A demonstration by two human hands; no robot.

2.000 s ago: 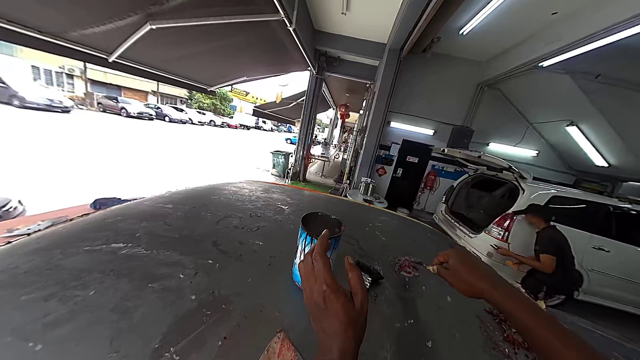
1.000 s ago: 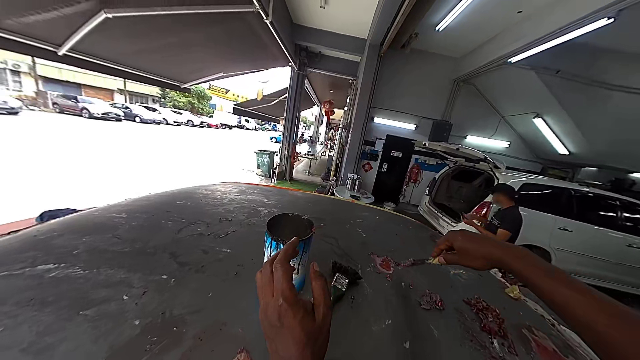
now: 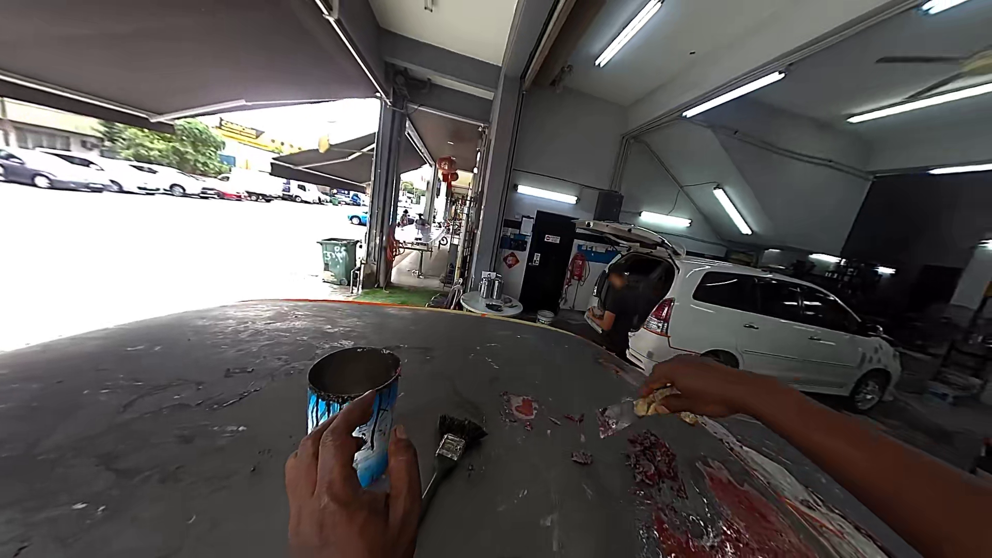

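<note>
On a curved grey painted surface stands a blue and white can (image 3: 356,395) with dark drips down its side. My left hand (image 3: 349,473) is right in front of it, fingers apart; whether the fingertips touch the can is not clear. A black-bristled paintbrush (image 3: 451,446) lies just to the right of that hand, its handle partly hidden. My right hand (image 3: 690,391) grips a scraper (image 3: 618,417) with a worn, yellowish handle, its blade low over the surface. Red scraped paint flakes (image 3: 655,461) lie below the blade, beside a patch of red residue (image 3: 744,511).
A white van (image 3: 767,325) with its tailgate raised stands at the right, a person (image 3: 618,310) at its rear. A small round table (image 3: 492,304) holding metal containers and a green bin (image 3: 338,260) are beyond the surface's far edge.
The person by the van has gone from crouching at its side to standing at its open rear. My right hand keeps hold of the scraper. More red flakes are in view as the view shifts.
</note>
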